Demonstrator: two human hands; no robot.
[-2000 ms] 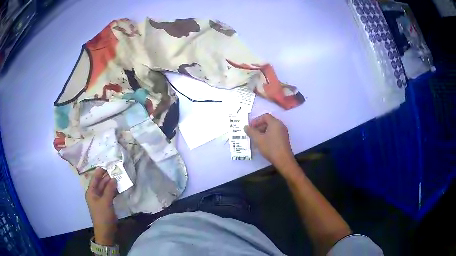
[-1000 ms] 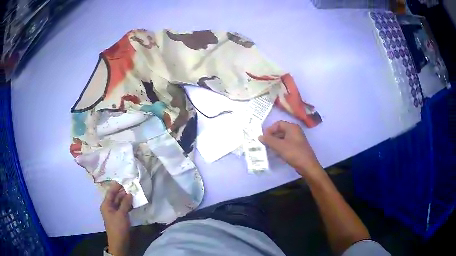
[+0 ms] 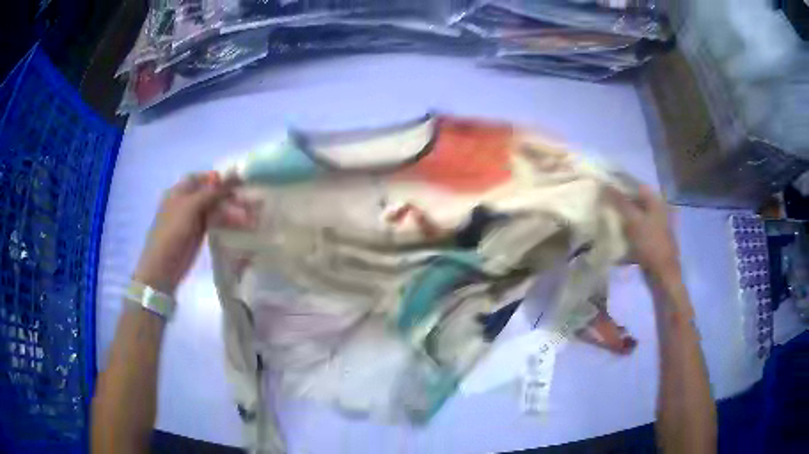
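Note:
The printed blouse [image 3: 373, 230] is spread in front of me, blurred by motion, with its dark-bound round neck toward the far side. My left hand [image 3: 197, 208] grips it at the left shoulder or upper sleeve. My right hand [image 3: 640, 222] grips it at the right sleeve. The right cuff lies near the lower right. The barcode label tag [image 3: 538, 381] hangs or lies below the blouse at the lower right, beside the plain white hang tag [image 3: 497, 362], which is partly covered by cloth.
Polybagged garments [image 3: 568, 35] are stacked along the far edge of the white tabletop [image 3: 151, 363]. A blue plastic crate [image 3: 53, 257] stands at the left. A cardboard carton [image 3: 710, 133] with white crumpled sheets is at the far right. A round sticker sheet [image 3: 750, 284] lies at the right edge.
The blouse has been turned so its neck faces the far side. Both hands have left the care label and barcode tag and now hold the blouse's two sides. The view has shifted toward the far edge.

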